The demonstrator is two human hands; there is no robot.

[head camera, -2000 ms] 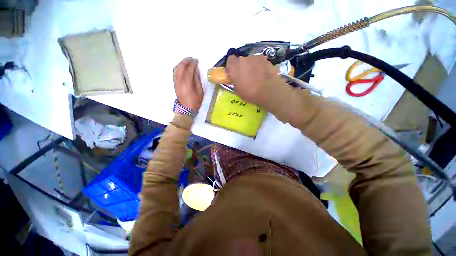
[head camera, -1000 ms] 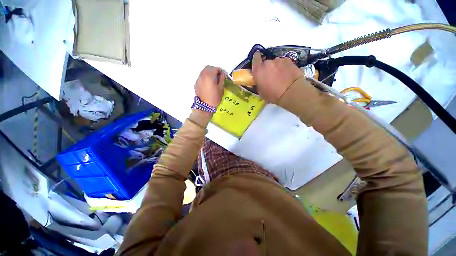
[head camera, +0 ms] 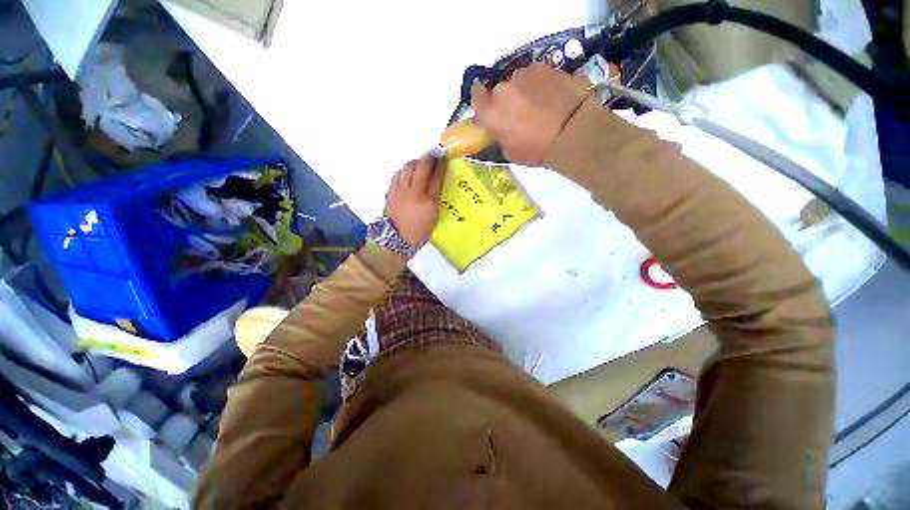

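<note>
The yellow template with dark handwriting lies flat near the table's front edge. A thin beige fabric rim shows at its right edge. My right hand is closed around the orange-tan handle of the steam iron, which stands over the template's far edge. The soleplate is mostly hidden under my hand. My left hand presses at the template's upper left corner, its fingertips close to the iron's handle. Whether it grips the fabric edge I cannot tell.
Beige pressed pieces lie at the top left. A thick black hose and a pale cable run right. A red scissors loop shows beside my right sleeve. A blue crate with scraps stands below left. A phone-like object lies at lower right.
The view has shifted and turned. My left hand has come from beside the template to its corner. The template has turned on the table. My right hand still holds the iron.
</note>
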